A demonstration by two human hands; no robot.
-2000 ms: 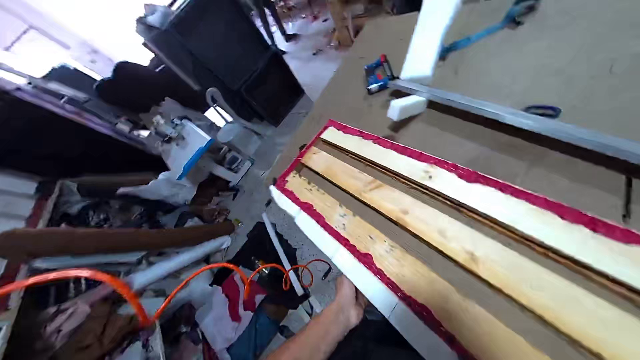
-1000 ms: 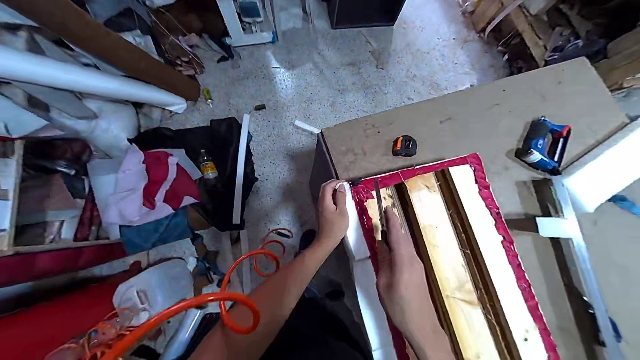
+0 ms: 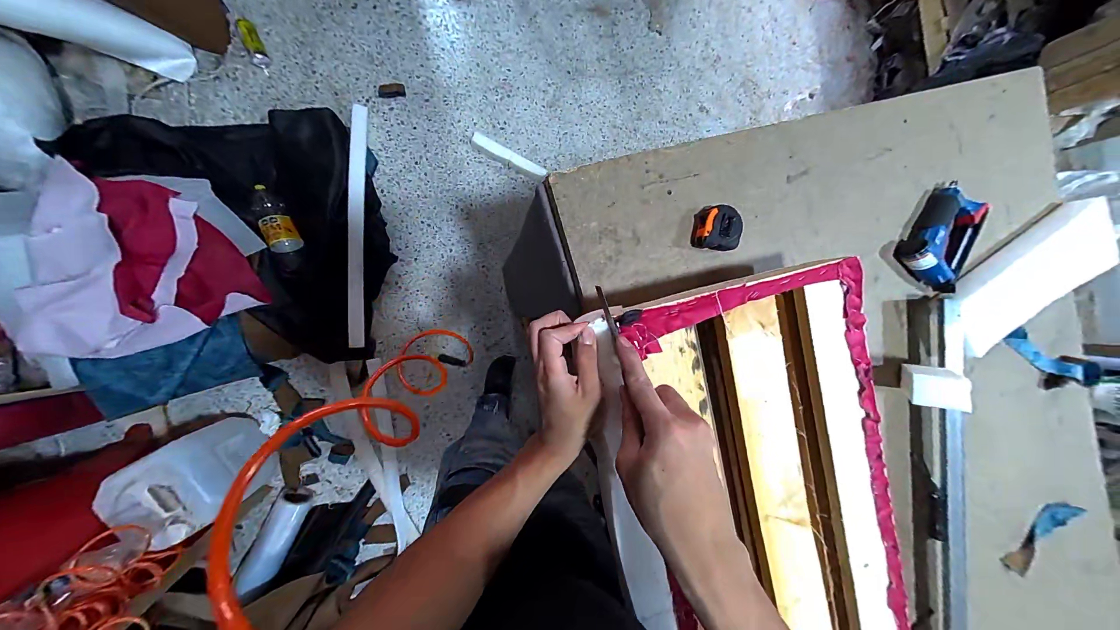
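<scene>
A wooden frame with slats (image 3: 761, 394) lies on the worktable, its border covered in red fabric (image 3: 862, 376) and a white foam strip (image 3: 634, 542) along its near side. At the frame's near left corner, my left hand (image 3: 564, 376) pinches the end of the white strip between thumb and fingers. Just right of it, my right hand (image 3: 661, 429) holds a thin dark blade (image 3: 605, 306), its index finger stretched along it. The blade stands against the corner, beside gathered red fabric. The handle is hidden in the palm.
On the worktable (image 3: 805, 175) lie a tape measure (image 3: 717, 227), a blue power tool (image 3: 941, 236), a metal bar (image 3: 952, 490) and white foam blocks (image 3: 1032, 271). An orange coiled air hose (image 3: 232, 507) hangs at the left, above fabric scraps and a bottle (image 3: 276, 223) on the floor.
The view has swung down onto the frame's corner. Both hands are now at that corner; a second ago my right hand lay over the slats. The blade now stands between my hands.
</scene>
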